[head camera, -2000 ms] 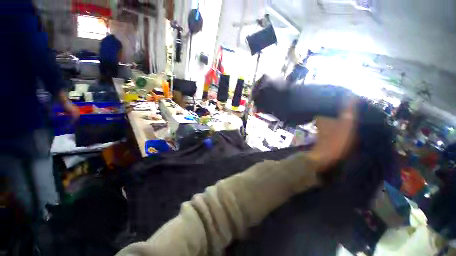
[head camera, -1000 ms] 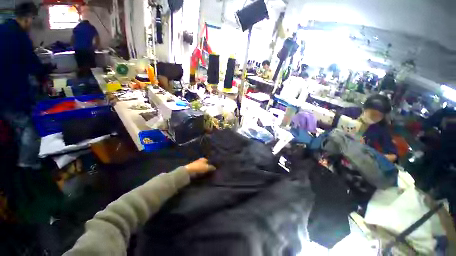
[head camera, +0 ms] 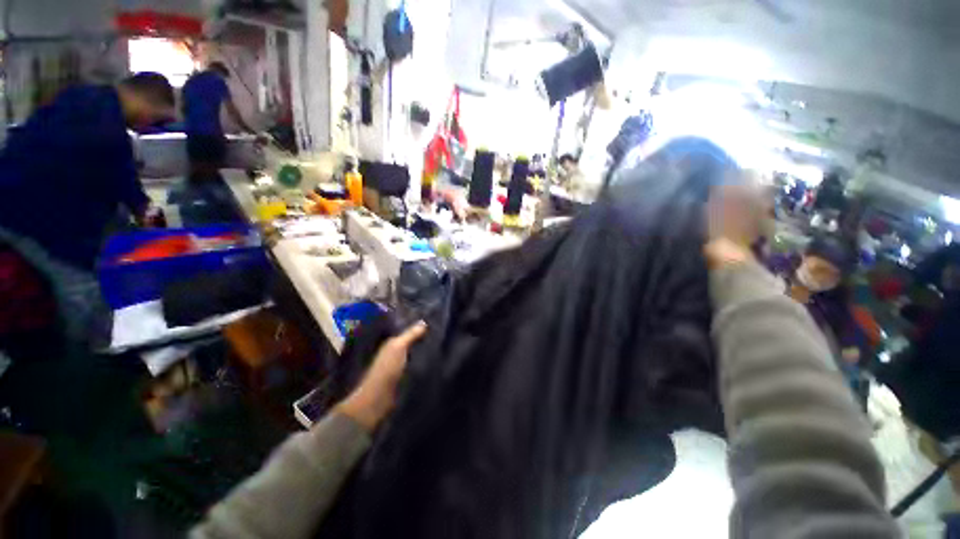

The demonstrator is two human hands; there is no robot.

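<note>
A large black garment (head camera: 547, 368) hangs in folds in front of me, lifted on its right side. My right hand (head camera: 737, 216), in a grey-brown sleeve, is raised at the upper right and grips the garment's top part; the hand is blurred. My left hand (head camera: 387, 371) is at the garment's left edge, lower down, with its thumb side up. Its fingers are partly hidden behind the black cloth and hold that edge. A white surface (head camera: 674, 490) shows below the garment at the lower right.
A long cluttered table (head camera: 305, 276) stands behind, with black thread cones (head camera: 481, 179) at its right part. A blue crate (head camera: 179, 276) with red-orange contents is at the left. Two people in blue stand behind it. A masked person (head camera: 819, 276) sits at the right.
The garment, lying spread a second ago, is now lifted and gathered. My right hand has come into view, raised with the cloth. My left hand is slightly left and lower, at the garment's edge.
</note>
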